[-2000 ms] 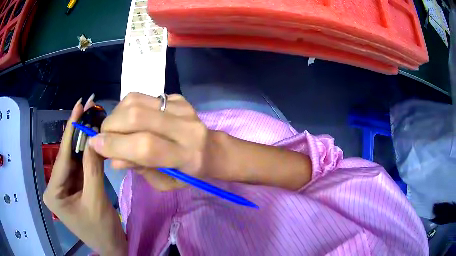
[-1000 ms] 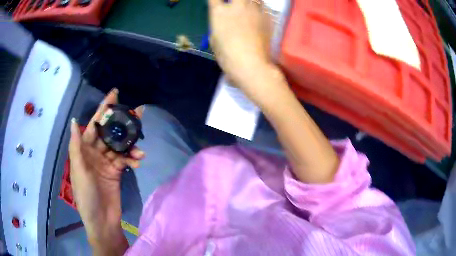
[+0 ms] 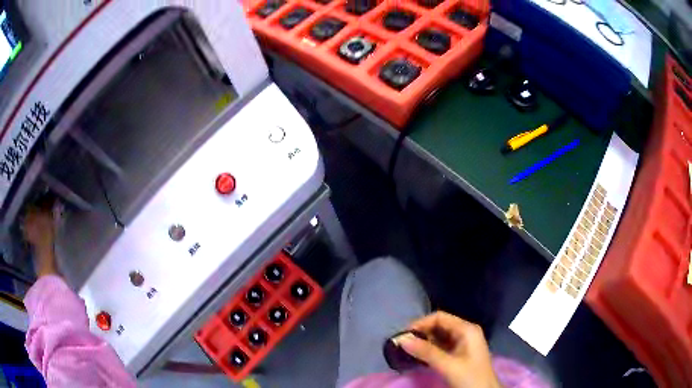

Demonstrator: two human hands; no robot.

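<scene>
My right hand (image 3: 455, 350) is at the bottom centre and holds a round black lens unit (image 3: 398, 352) by its edge, with a pale patch beside the thumb. My left hand (image 3: 39, 227) reaches into the opening of the white button machine (image 3: 201, 208) at the far left. It is small and blurred, and its fingers and anything in them cannot be made out. The blue plastic stick (image 3: 545, 161) lies on the green bench mat (image 3: 463, 144). The label strip (image 3: 584, 250) with tan rectangles hangs over the bench's front edge.
A loaded red foam tray (image 3: 402, 110) is at the back. A small red tray (image 3: 215, 337) of black units sits low beside the machine. A yellow-handled tool (image 3: 527, 138), black parts (image 3: 522, 92), tan scrap (image 3: 514, 216), blue box (image 3: 565, 64) and red foam stack (image 3: 645, 265) are at right.
The view has swung left to the machine. The lens unit has passed from my left hand to my right. The blue stick has left my right hand. My left hand has moved into the machine.
</scene>
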